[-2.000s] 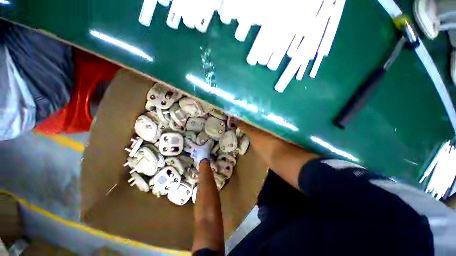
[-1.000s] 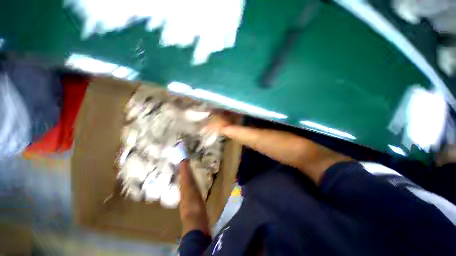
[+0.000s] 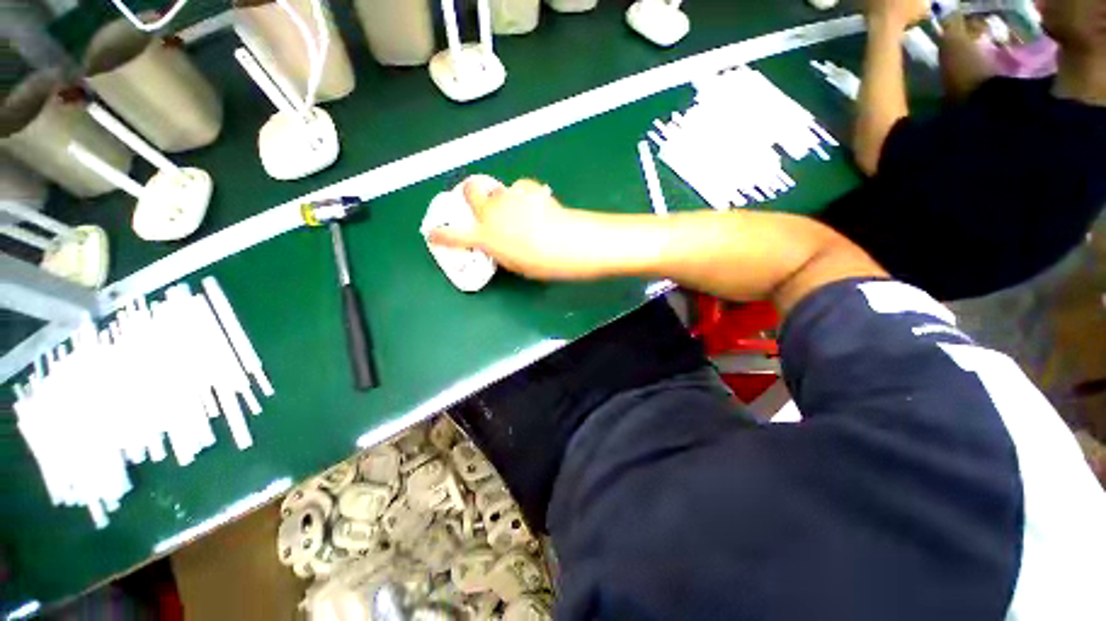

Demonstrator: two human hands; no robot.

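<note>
My right hand (image 3: 516, 231), bare, is at the green bench top (image 3: 425, 352) with thumb and fingers on an off-white plastic base (image 3: 471, 269); its palm side is hidden. A bluish-white patch at the bottom edge, among the heaped bases (image 3: 418, 510) in the carton, may be my gloved left hand (image 3: 391, 602); it is cut off and unclear. A hammer (image 3: 347, 291) with a dark handle lies left of my right hand. White plastic strips (image 3: 146, 388) lie in a pile at the left, and a second strip pile (image 3: 740, 140) lies to the right.
A long white band (image 3: 522, 115) crosses the bench. Beyond it stand bases with projecting strips (image 3: 297, 143) and beige tapered housings (image 3: 152, 97). Another person in dark clothes (image 3: 995, 182) works at the right. A red stool (image 3: 737, 328) is below the bench edge. The carton (image 3: 243, 564) is at lower left.
The view has swung from the carton towards the bench. My right hand has come up out of the carton onto the bench with a base. My gloved left hand is now barely visible.
</note>
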